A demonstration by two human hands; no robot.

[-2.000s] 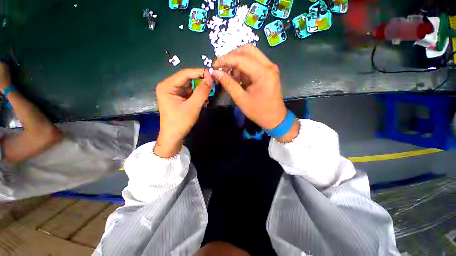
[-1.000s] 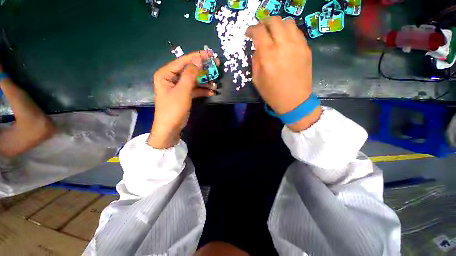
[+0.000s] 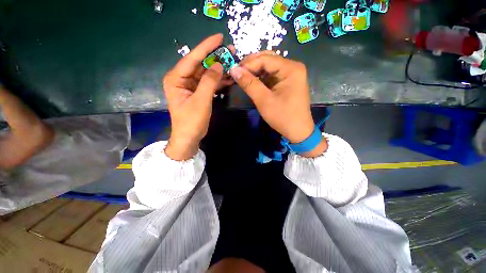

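My left hand (image 3: 189, 96) holds a teal-edged printed module (image 3: 219, 58) with a yellow-green part between thumb and fingers, just above the front edge of the bench. My right hand (image 3: 280, 93), with a blue band on the wrist, has its thumb and forefinger pinched together at the module's right edge. A tiny white spot shows at those fingertips, too small to tell clearly. A loose heap of small white parts (image 3: 254, 29) lies on the dark green mat just beyond my hands.
More modules (image 3: 306, 27) lie around the heap. A small white piece (image 3: 184, 50) lies left of it. A red-filled syringe (image 3: 446, 40) and a black cable (image 3: 409, 72) are at right. Another person's arm (image 3: 24, 125) is at left. A blue stool (image 3: 434, 130) stands below.
My right hand has moved from the white heap back to the module in my left hand. The module is now turned and held slightly higher.
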